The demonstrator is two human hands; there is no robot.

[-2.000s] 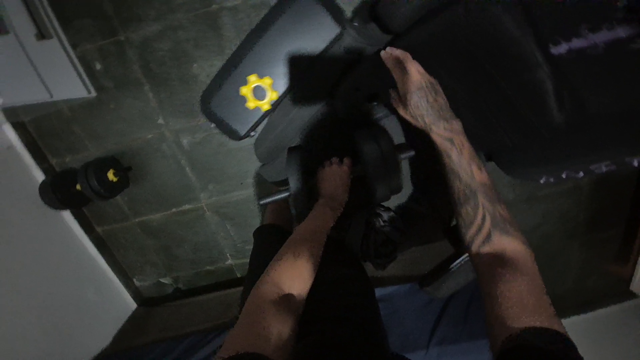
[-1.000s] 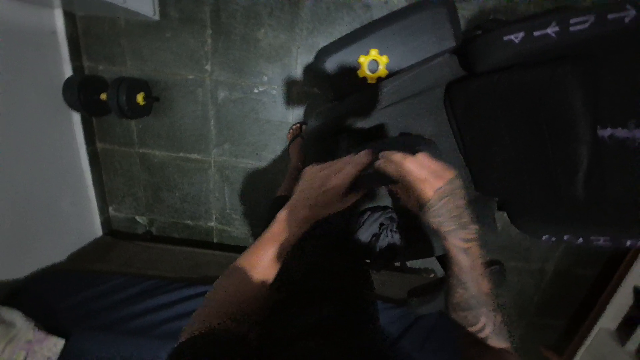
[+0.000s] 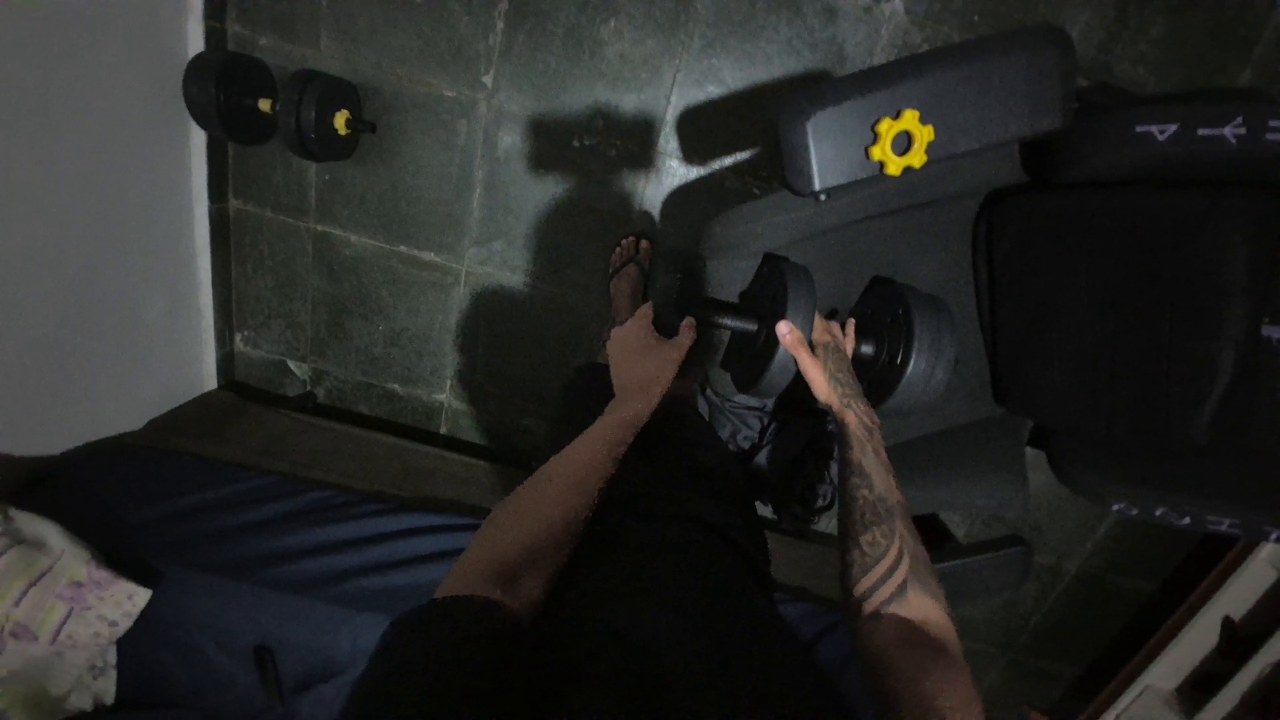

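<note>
A black adjustable dumbbell (image 3: 770, 325) lies in front of me, with thick plates at both sides and a bare threaded bar end pointing left. My right hand (image 3: 825, 360), on a tattooed forearm, is between the two sets of plates, thumb against the left plates; its fingers are partly hidden at the handle. My left hand (image 3: 650, 350) is just left of the threaded bar end, thumb and fingers apart; whether it touches the bar is unclear in the dark. A yellow star-shaped collar nut (image 3: 901, 142) rests on the black pad (image 3: 970, 100) beyond the dumbbell.
Another dumbbell with yellow collars (image 3: 320, 115) lies on the tiled floor (image 3: 390, 180) by the wall. A large black padded item (image 3: 1130, 310) stands at the right. Dark blue fabric (image 3: 270, 560) is behind me at lower left. A sandalled foot (image 3: 630, 265) is ahead of my left hand.
My hands were close together one second ago; now they are apart, the left at the bar end and the right between the plates. The view has shifted.
</note>
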